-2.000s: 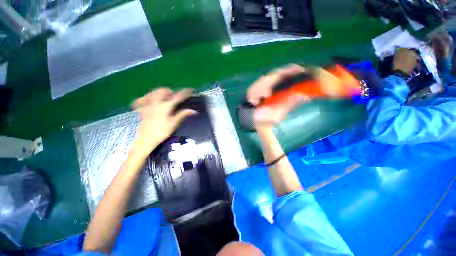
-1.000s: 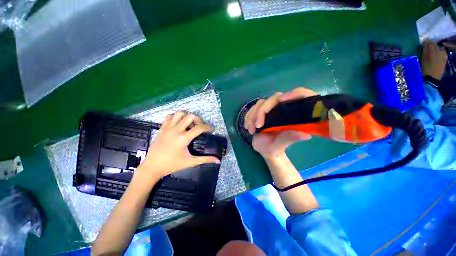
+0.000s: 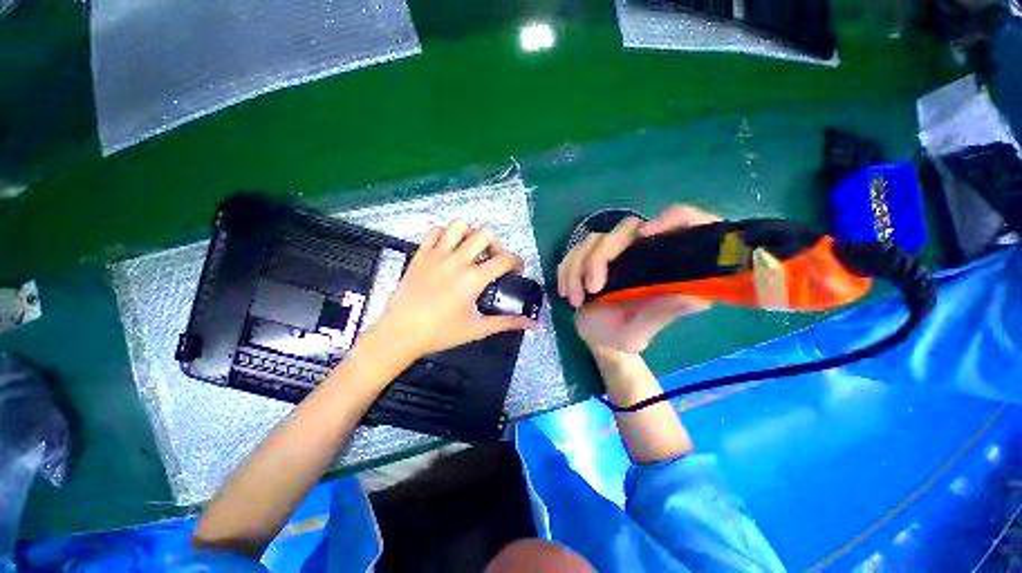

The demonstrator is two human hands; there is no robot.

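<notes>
A black plastic housing [image 3: 308, 302] with ribs and open bays lies slightly turned on a silvery bubble-wrap mat [image 3: 157, 325]. My left hand [image 3: 454, 285] rests over the housing's right part, fingers and thumb around a small glossy black piece [image 3: 512, 297] at its right edge. My right hand [image 3: 628, 280] is closed around the front end of an orange and black electric screwdriver [image 3: 728, 269], held nearly level right of the mat. Its bit tip is hidden by my fingers. A black cord runs from its rear end. A round dark dish [image 3: 605, 221] shows partly behind my right hand.
An empty bubble-wrap sheet [image 3: 247, 62] lies at the far left. Another sheet [image 3: 706, 36] with a black housing [image 3: 784, 22] is at the top right. A blue bin [image 3: 880, 207] with small silvery pieces stands right. Crumpled clear plastic [image 3: 34, 420] lies left. A blue sleeve [image 3: 975, 325] shows right.
The housing was turned from upright to sideways on the mat between two and one seconds ago. Since then, the view has shifted slightly; both hands keep their holds.
</notes>
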